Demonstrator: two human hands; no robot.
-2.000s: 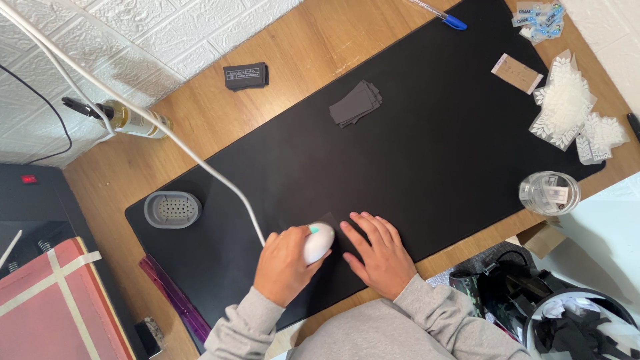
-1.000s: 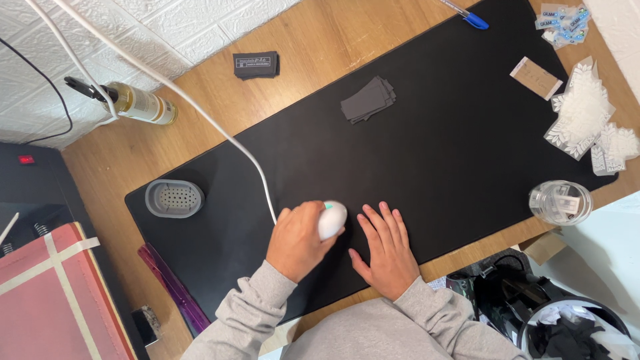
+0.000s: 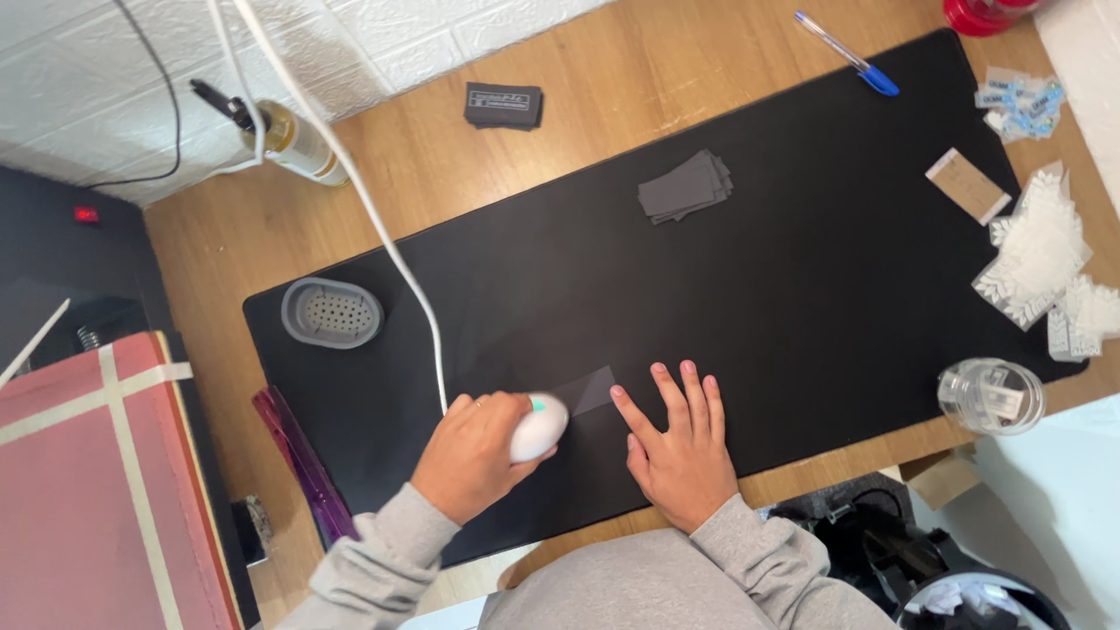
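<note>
My left hand (image 3: 472, 451) grips a white corded handheld device (image 3: 538, 429), rounded like a small iron, pressed on the black desk mat (image 3: 814, 262). Its white cable (image 3: 394, 249) runs up to the top left. Just right of the device a dark piece with a translucent sheet (image 3: 588, 392) lies on the mat, partly hidden by the device. My right hand (image 3: 684, 442) rests flat with spread fingers, its index fingertip at the sheet's right edge. Beyond, on the mat, sits a loose stack of blank dark tags (image 3: 685, 186).
Dark printed tags (image 3: 503, 106), a pump bottle (image 3: 302, 144) and a grey oval holder (image 3: 332, 312) stand left. White transfers (image 3: 1037, 249), a brown card (image 3: 968, 186), a blue pen (image 3: 847, 52) and a clear jar (image 3: 990, 396) lie right. A heat press (image 3: 79, 472) borders the left edge.
The translucent sheet beside the device now shows plainly. My left hand keeps its grip on the device, and my right hand stays flat on the mat. The view has shifted slightly.
</note>
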